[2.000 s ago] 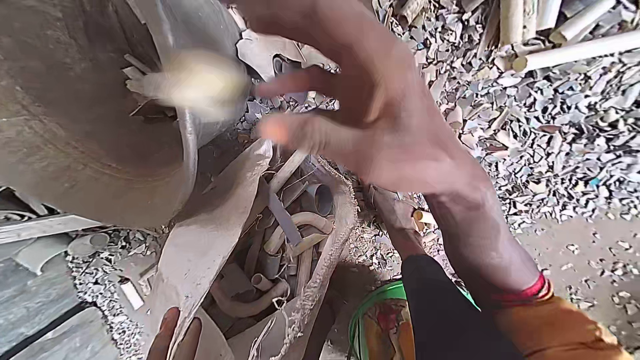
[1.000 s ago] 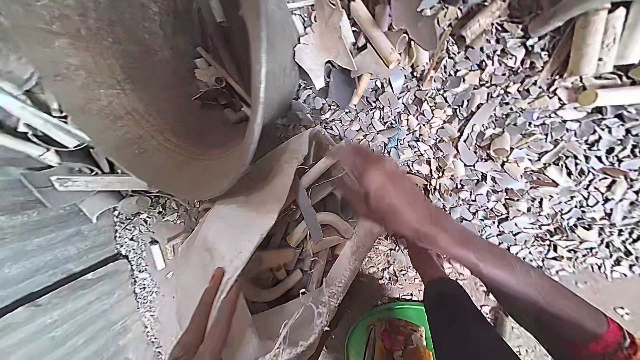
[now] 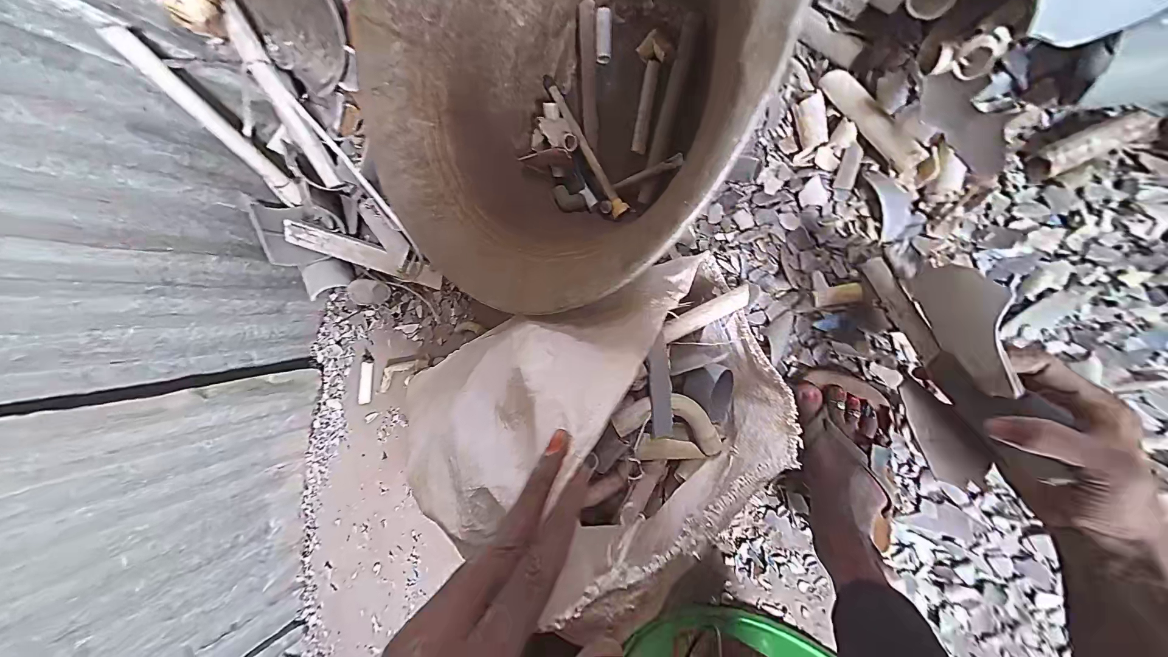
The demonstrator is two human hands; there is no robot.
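Observation:
My left hand (image 3: 525, 538) lies on the near left side of a pale woven sack (image 3: 511, 392), its fingers at the sack's mouth; whether they pinch the fabric cannot be told. Bent pipe pieces (image 3: 689, 424), a straight pipe piece (image 3: 707, 313) and other scraps lie inside the sack. At the right, my right hand (image 3: 1068, 447) grips a curved grey plastic piece (image 3: 963, 315) above the scattered shards. More pieces may be in that hand, but the overlap hides this. A large round tub (image 3: 547, 274) with pipe pieces (image 3: 646, 105) in it stands beyond the sack.
Broken shards (image 3: 985, 566) cover the ground at the right, with pipe lengths (image 3: 871, 119) farther back. A foot (image 3: 844, 429) stands right of the sack. A green-rimmed container (image 3: 721, 625) is at the bottom. Pale slabs (image 3: 155, 301) and long strips (image 3: 201, 114) lie left.
My right hand has moved from above the sack to the right and now holds a curved grey piece. My left hand remains at the sack. The view has shifted.

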